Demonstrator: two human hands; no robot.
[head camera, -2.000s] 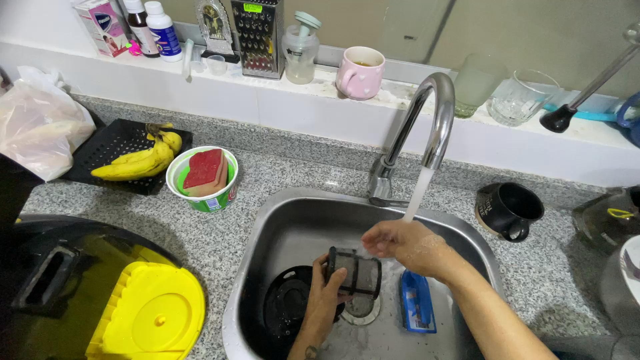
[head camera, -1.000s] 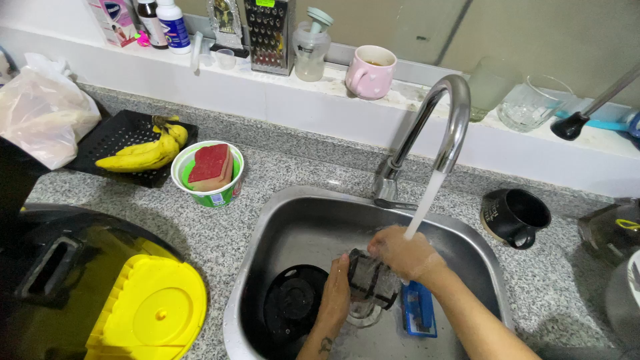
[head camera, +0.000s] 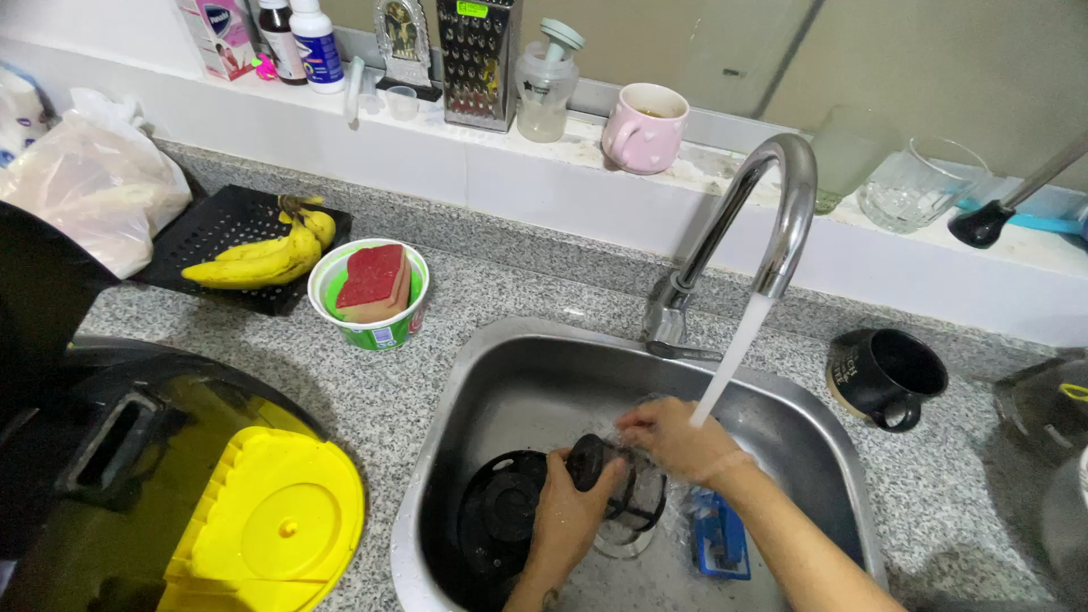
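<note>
Low over the steel sink basin (head camera: 544, 391), my left hand (head camera: 571, 514) grips a black-framed mesh filter basket (head camera: 633, 493), tilted on its side. My right hand (head camera: 680, 442) is at the basket's upper edge, its fingers partly bent; whether they touch it is unclear. Water from the chrome gooseneck faucet (head camera: 790, 212) runs onto the back of my right hand. A round black plastic part (head camera: 501, 510) lies in the basin left of my left hand, partly hidden by it. A blue plastic object (head camera: 721, 535) lies on the basin floor, below my right wrist.
A tub with a red sponge (head camera: 371, 285) and a black tray (head camera: 183, 246) with bananas (head camera: 263, 259) stand left of the faucet. A yellow plastic piece (head camera: 289, 518) is at lower left. A black mug (head camera: 888, 374) stands right. The ledge holds a grater (head camera: 478, 68) and pink mug (head camera: 644, 127).
The mesh basket has turned in my left hand since the earlier frames. My right hand stays close beside it under the running water.
</note>
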